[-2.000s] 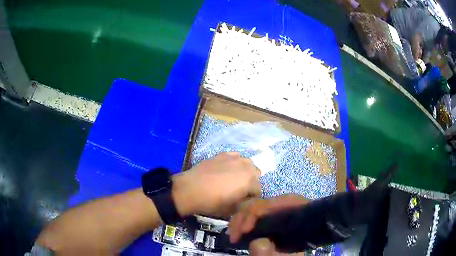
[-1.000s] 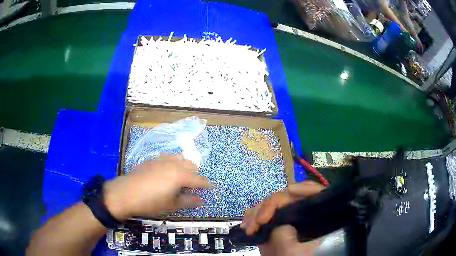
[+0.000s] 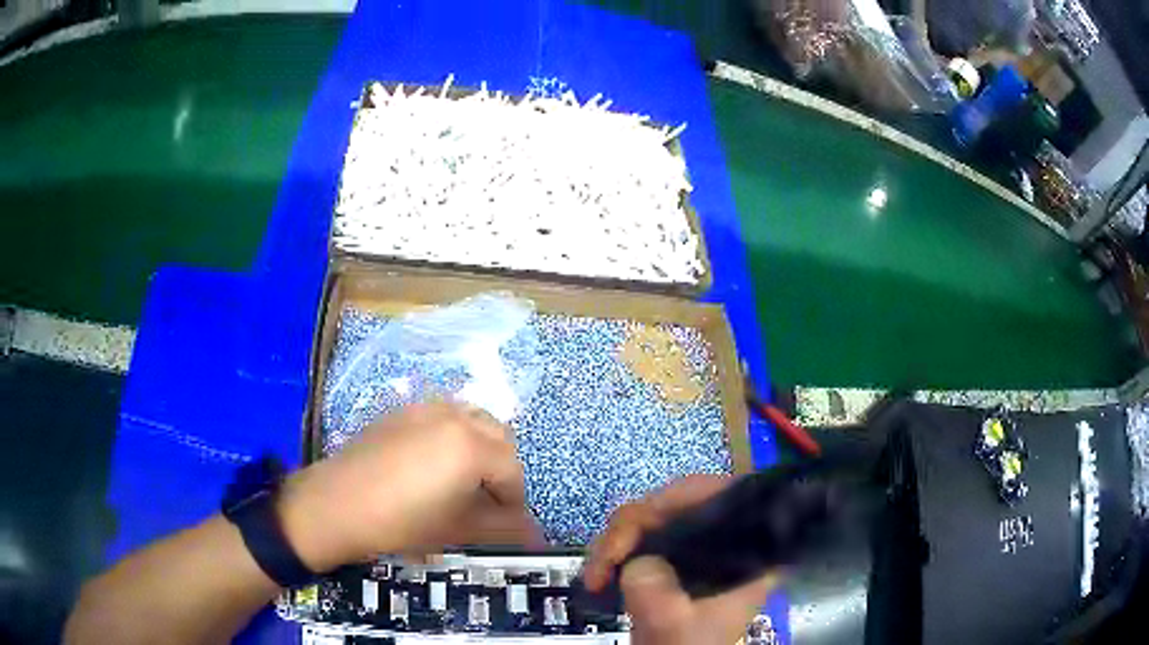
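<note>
A black circuit board [image 3: 479,602] with pale blocks lies on a white base strip at the bottom edge of the view. My left hand [image 3: 422,485], with a black wristband, is over the near-left part of the screw tray [image 3: 741,416], fingers bent together and pointing down at the board's far edge. Whether a screw is between the fingertips is too small to tell. My right hand [image 3: 680,554] is closed around a thick black electric screwdriver [image 3: 769,523], its front end over the board's right part. Silver-blue screws [image 3: 605,435] fill the tray.
A crumpled clear bag [image 3: 504,347] lies on the screws. A farther carton holds white sticks [image 3: 517,189]. A blue sheet [image 3: 208,378] lies under both cartons. Red-handled cutters [image 3: 788,428] lie right of the screws. A black crate [image 3: 1008,554] with yellow-topped parts stands right. The green belt [image 3: 882,277] runs behind.
Since two seconds ago the view has shifted, showing more of the board. Since one second ago my left hand's fingers have drawn together and moved down from the screws towards the board. The screwdriver remains held.
</note>
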